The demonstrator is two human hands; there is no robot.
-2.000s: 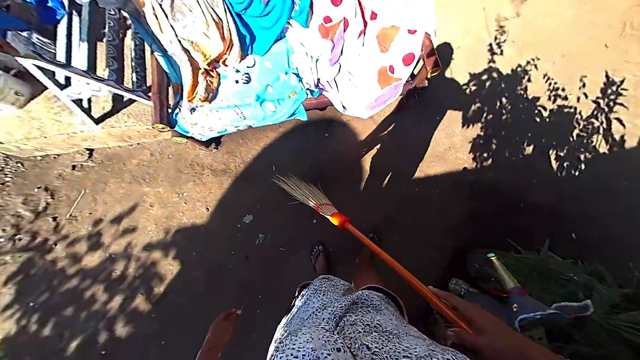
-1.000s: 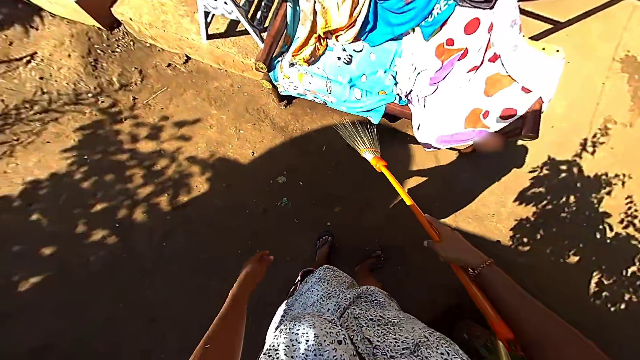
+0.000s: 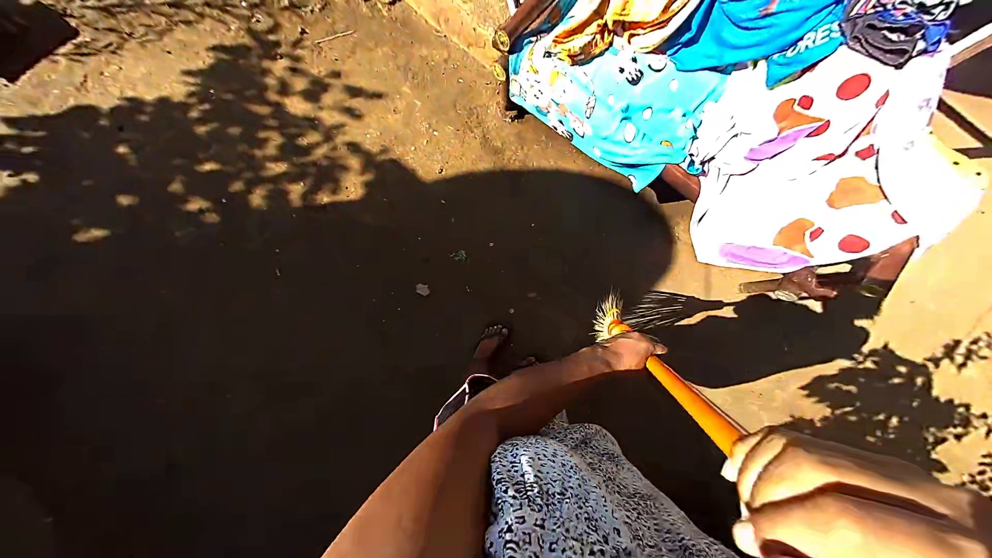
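Observation:
A broom with an orange handle and thin stiff bristles slants across the lower right of the head view. My left hand is closed around the handle just behind the bristle end. Farther up the handle, near the right edge of the view, my right hand grips it, large and close to the camera. The pale bristles point away from me over shaded bare ground. My patterned skirt or dress and one bare foot show below.
Cloths hang over a wooden frame at the upper right: a turquoise printed cloth and a white cloth with coloured spots. Wooden legs stick out below them. A small pale scrap lies on the dirt ground, near a green bit.
My left hand, free of the broom one second ago, has moved across and taken hold of the handle near the bristles. The broom has come closer to the camera in my right hand.

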